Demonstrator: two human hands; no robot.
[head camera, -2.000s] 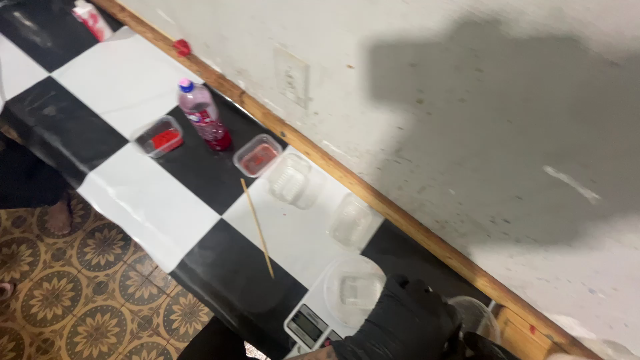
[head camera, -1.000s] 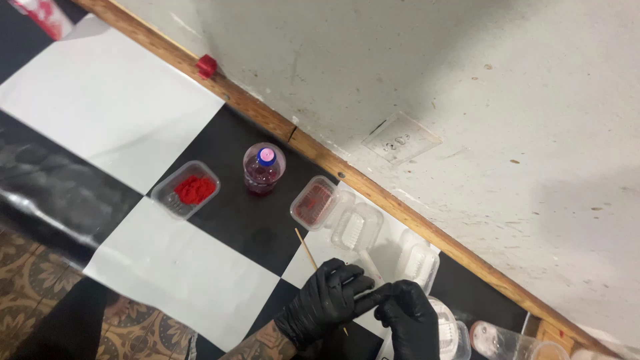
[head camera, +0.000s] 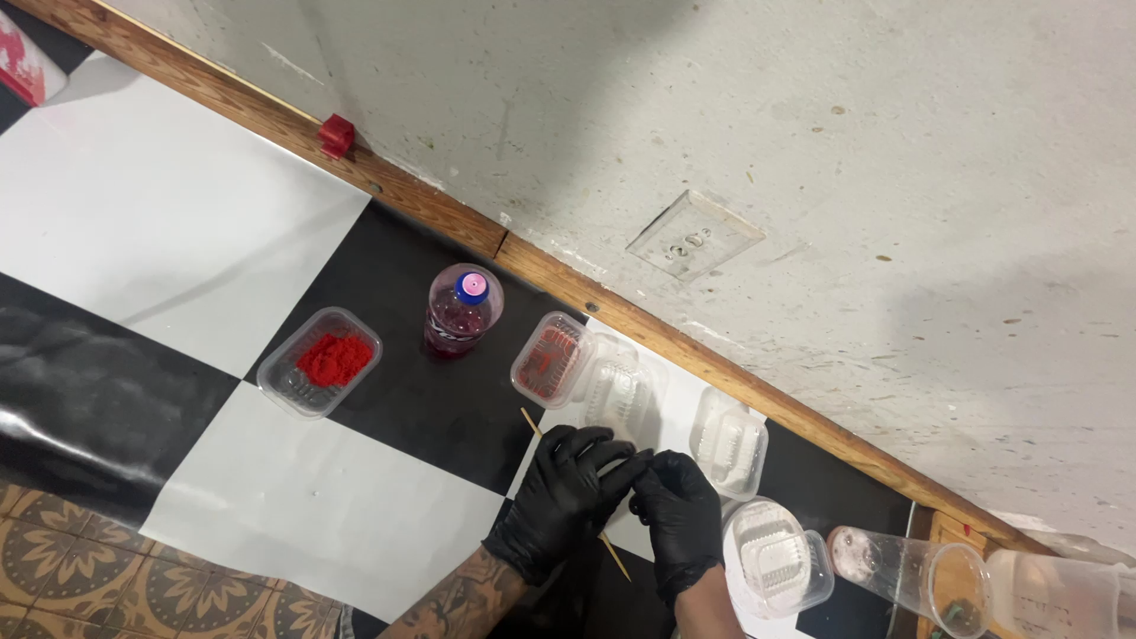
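Note:
Both hands wear black gloves. My left hand (head camera: 572, 493) lies over a thin wooden stick (head camera: 616, 557), which shows on both sides of it and rests on the checkered table covering. The fingertips of my right hand (head camera: 679, 510) meet those of my left; whether something small is between them cannot be told. Around them stand clear plastic containers: one with a red film of residue (head camera: 552, 359), one beside it (head camera: 617, 390), another (head camera: 730, 444) near the wall, and one on a round white item (head camera: 781, 568). A container of red powder (head camera: 337, 359) and a plastic bottle of purplish liquid (head camera: 464, 311) stand farther left.
A wooden strip (head camera: 621, 324) edges the table along the wall, with a red clip-like piece (head camera: 336, 137) on it. A wall outlet plate (head camera: 695, 236) is above. Clear plastic cups (head camera: 958, 577) stand at lower right, a red-stained white container (head camera: 25, 67) at upper left.
Two seconds ago a gloved hand was by the digital scale at lower right; now both hands are together over the stick. The view has shifted.

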